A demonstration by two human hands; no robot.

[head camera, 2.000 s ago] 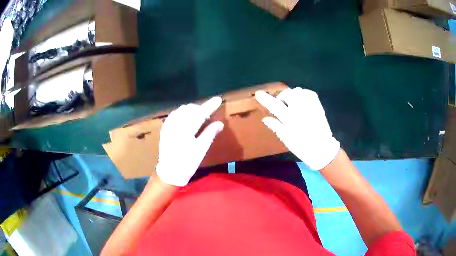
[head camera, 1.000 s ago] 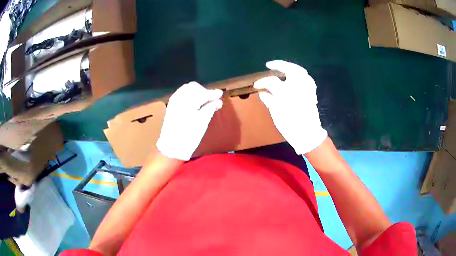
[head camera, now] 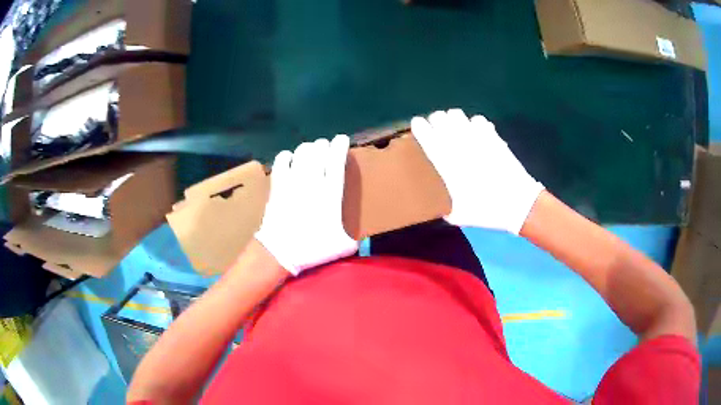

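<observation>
A long brown carton [head camera: 395, 186] lies along the near edge of the dark green table, right in front of me. A dark slot shows on its top near the middle and another on its left end. My left hand [head camera: 311, 202], in a white glove, lies flat on the carton left of its middle, fingers pointing away. My right hand [head camera: 479, 174], also gloved, lies on the carton's right end, its fingertips at the far edge. The carton's right end is partly hidden under it.
Open cartons [head camera: 150, 99] with white products and black cords stand at the left; another open carton [head camera: 142, 202] sits below them at the table's left edge. A closed carton [head camera: 624, 32] with a white label lies at the far right. A dark metal frame [head camera: 134, 320] stands on the blue floor.
My hands have flattened onto the carton, fingers extended. Another open carton now sits at the left table edge, where a person's gloved hand showed one second ago.
</observation>
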